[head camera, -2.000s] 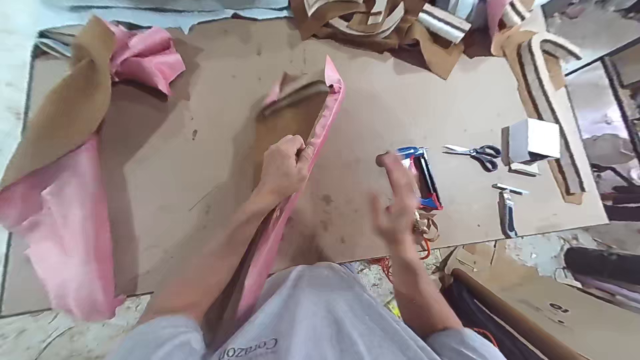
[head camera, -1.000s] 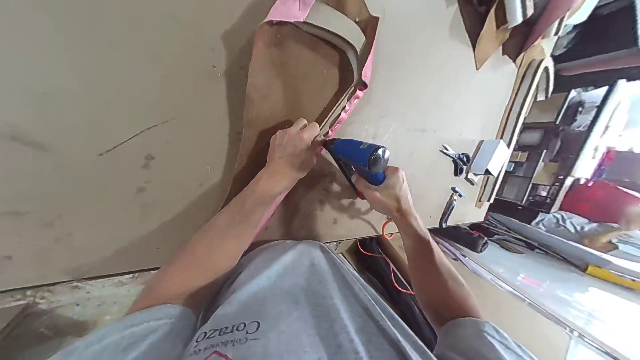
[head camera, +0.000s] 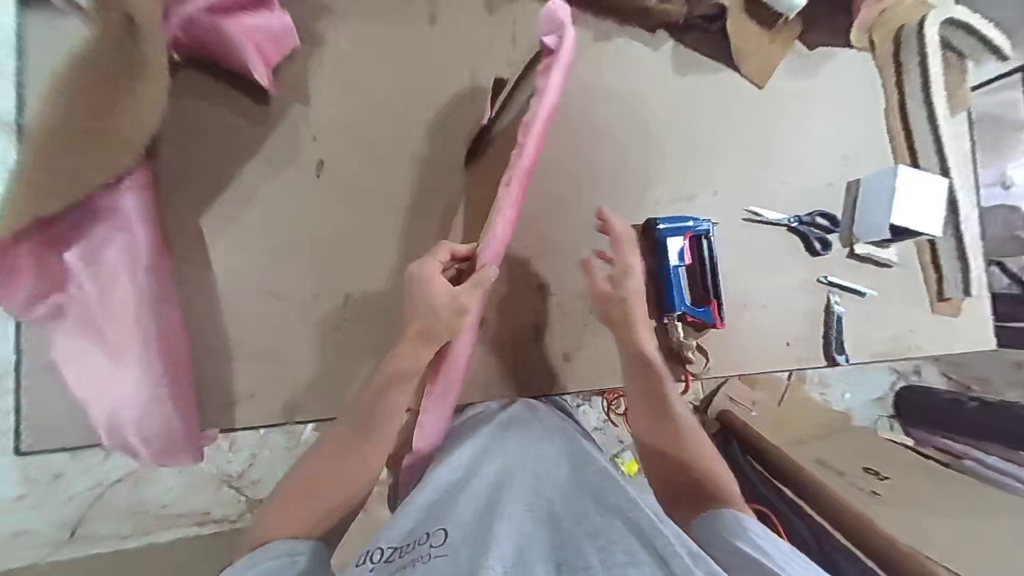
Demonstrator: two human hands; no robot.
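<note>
My left hand [head camera: 448,292] pinches a long narrow piece edged with pink fabric [head camera: 512,192], held upright on its side from near my shirt toward the table's far side. Brown board shows behind the pink edge. My right hand [head camera: 616,272] hovers with fingers apart, holding nothing, between that piece and a blue pneumatic stapler [head camera: 670,268]. The stapler lies on the table with a fitting and an orange hose at its lower end.
On the board-topped table [head camera: 360,160], scissors [head camera: 800,226], a white box [head camera: 912,200], a utility knife [head camera: 834,330] and curved padded strips [head camera: 936,144] lie at right. Pink fabric [head camera: 120,320] with brown material drapes at left. Brown scraps [head camera: 760,40] lie at the far edge.
One second ago my right hand held the stapler against the piece; now the stapler lies on the table, released. The piece has been turned so its pink edge faces up. The view has shifted considerably.
</note>
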